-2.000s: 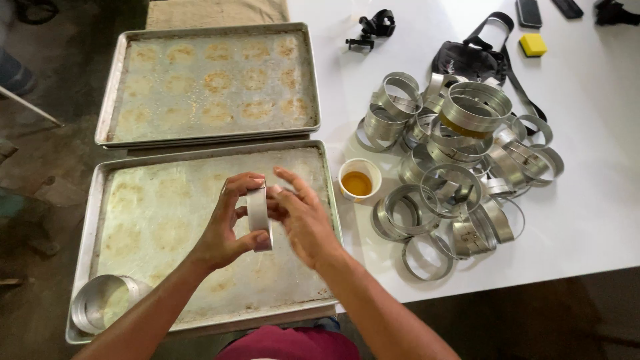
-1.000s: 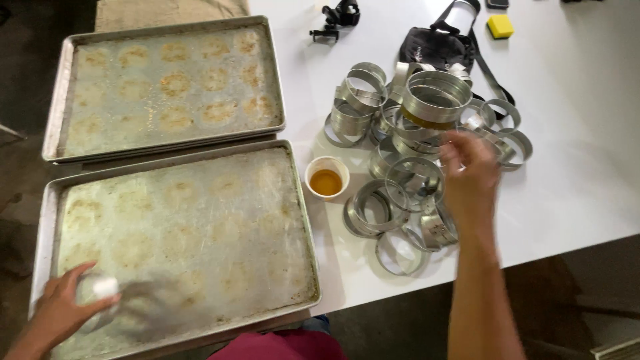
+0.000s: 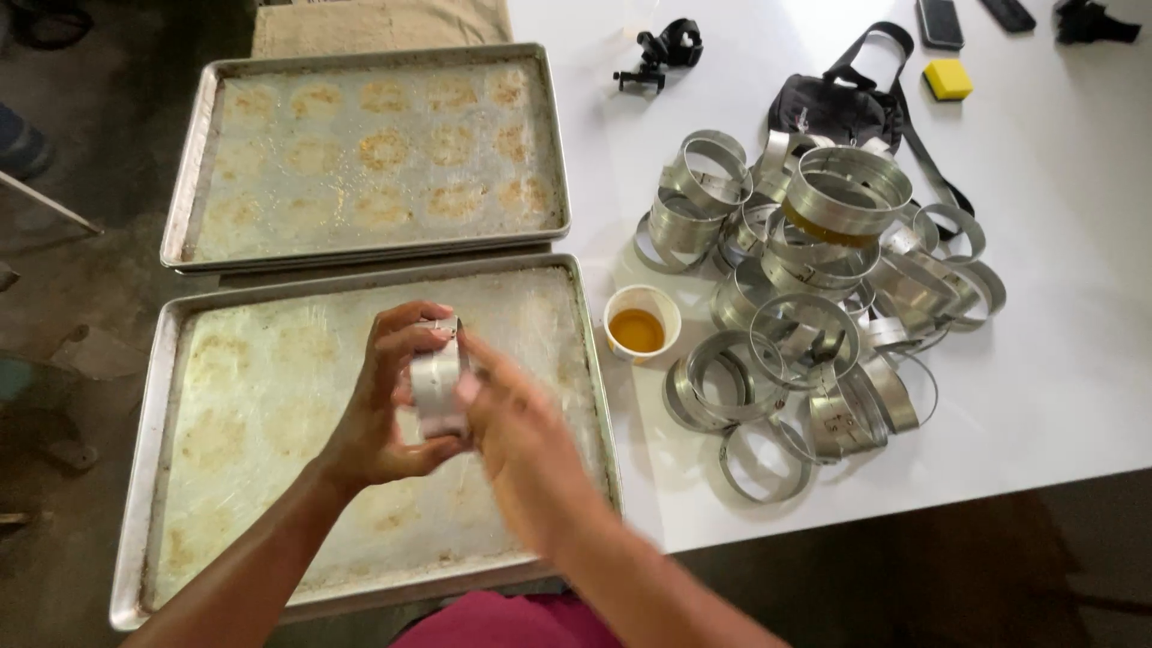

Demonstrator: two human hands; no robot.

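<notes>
Over the near metal baking tray (image 3: 360,558), my left hand (image 3: 387,396) grips a metal ring (image 3: 438,382) by its edges, with the ring on its side. My right hand (image 3: 517,423), blurred, is at the ring's open side; its fingertips are partly inside or against it, and whether they hold anything cannot be told. A paper cup (image 3: 643,322) with amber liquid stands just right of the tray. Farther right lies a loose pile of metal rings (image 3: 805,342), some stacked or leaning on one another.
A second baking tray (image 3: 378,162) with brownish round marks lies behind the near one, on a stack. On the white table are a black mount (image 3: 661,54), a black bag (image 3: 837,108), a yellow sponge (image 3: 947,79) and a phone (image 3: 940,22). A beige cloth (image 3: 378,27) lies behind the trays.
A second ago my hands were apart, the left low over the near tray and the right at the pile; now they meet at a ring. The ring seen at the tray's lower left two seconds ago is not visible there.
</notes>
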